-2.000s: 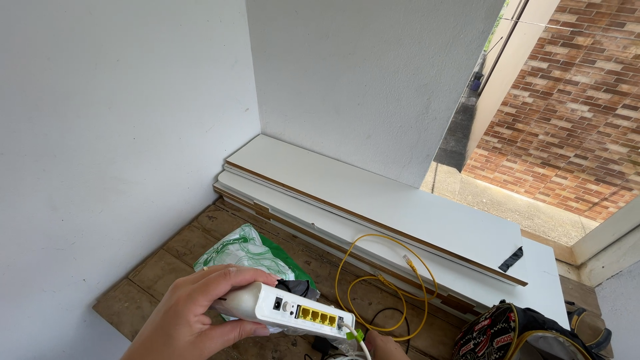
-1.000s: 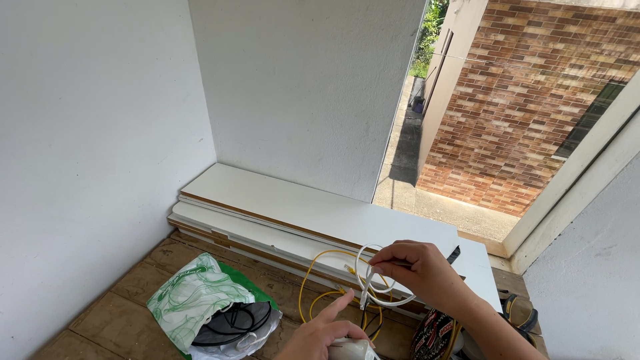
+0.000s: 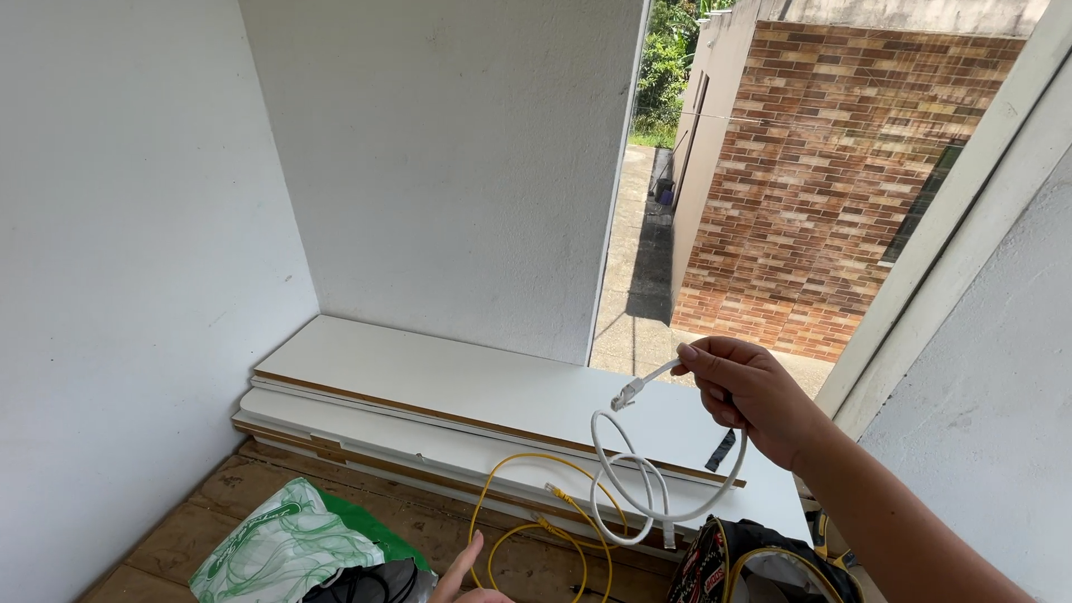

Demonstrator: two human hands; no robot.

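Observation:
Raised at the right, my right hand pinches a white Ethernet cable just behind one plug; the cable hangs in loops, its other plug dangling low. Only part of my left hand shows at the bottom edge, a finger pointing up; what it holds, if anything, is out of view. Just right of it a yellow Ethernet cable lies coiled on the brown floor and against the boards. A green and white plastic bag with a dark item and black cable in its mouth lies to the left.
White boards with brown edges are stacked low along the wall. An open black bag with yellow trim stands at the lower right, partly below my right forearm. Beyond the doorway is a brick-patterned wall. White walls rise at the left and behind.
The white router-like device held by my left hand two seconds ago is out of view. My right hand has come up with the white cable, now higher and farther right. The view has turned rightward.

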